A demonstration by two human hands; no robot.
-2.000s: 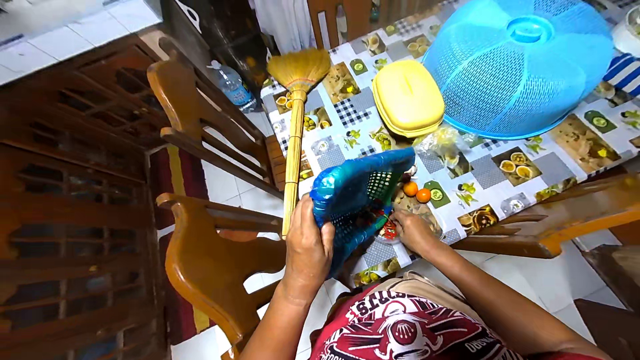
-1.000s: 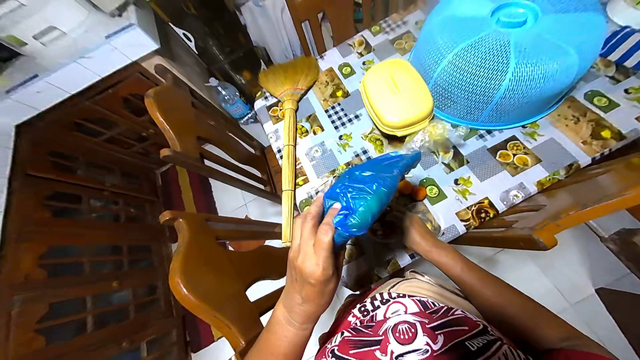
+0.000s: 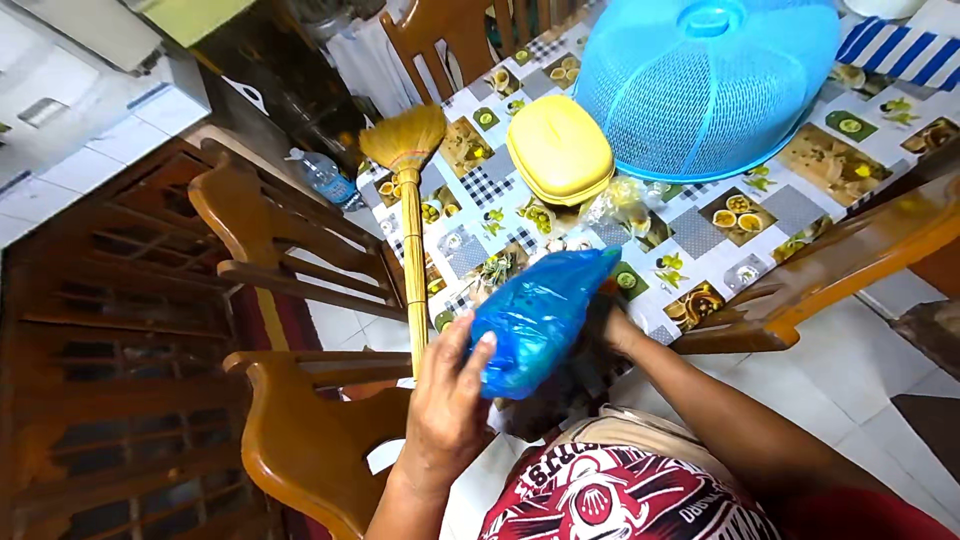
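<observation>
A shiny blue plastic bag (image 3: 532, 315) covers something bulky whose shape is hidden. My left hand (image 3: 450, 390) grips the bag's near left end, thumb and fingers on the plastic. On the far side of it, my right hand (image 3: 615, 330) is mostly hidden behind the bag, so what its fingers do cannot be told. Part of an orange fruit (image 3: 609, 286) shows beside the bag's right tip. Several pale garlic-like bulbs (image 3: 566, 245) lie just beyond the bag, and a bunch of dry stalks (image 3: 499, 270) lies to their left.
A yellow lidded plastic container (image 3: 561, 148), a clear plastic bag (image 3: 626, 202) and a large blue mesh food cover (image 3: 705, 97) stand on the patterned tablecloth (image 3: 795, 210). A straw broom (image 3: 412, 225) lies along the table's left edge. Wooden chairs (image 3: 300, 435) flank the table; a plastic bottle (image 3: 326, 180) stands beyond.
The blue-wrapped thing in my left hand has turned: two seconds ago a basket-like green mesh side showed, and now only blue plastic does. My right hand has gone behind it.
</observation>
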